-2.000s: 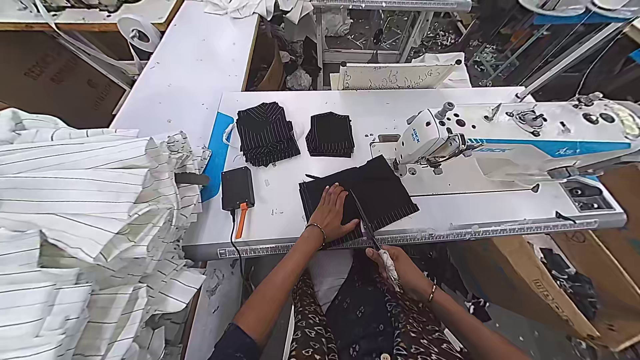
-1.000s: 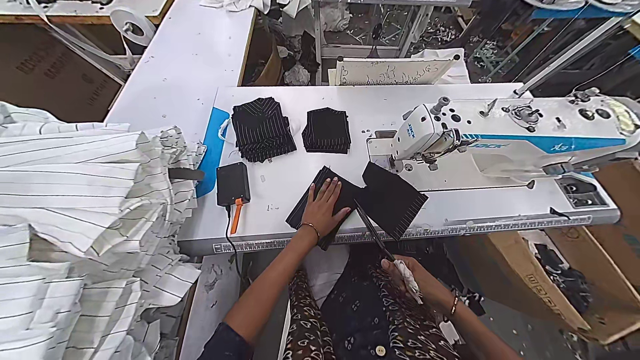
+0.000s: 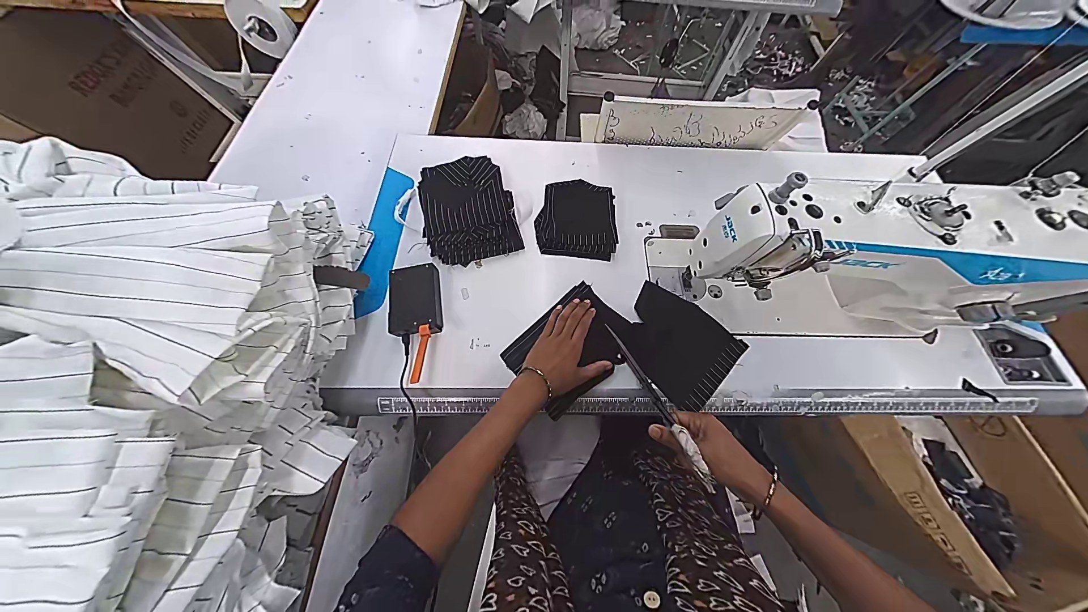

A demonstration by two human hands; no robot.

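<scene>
My left hand lies flat, fingers spread, on a stack of black pinstriped fabric pieces near the table's front edge. Scissors with wrapped handles are in my right hand, just beyond the front edge. Their blades point up and left, over the gap and dark cloth between the stack and another black piece on the right. That right piece has striped lower edging and lies near the sewing machine's needle area. Whether the blades are apart is hard to tell.
Two piles of black pinstriped pieces lie farther back. A black box with an orange strip sits left. The sewing machine stands right, white striped fabric is heaped left, and an open cardboard box is below right.
The right fabric piece has swung out to the right from the stack since the earliest frame. My left hand has shifted on the stack, and the scissors remain in my right hand.
</scene>
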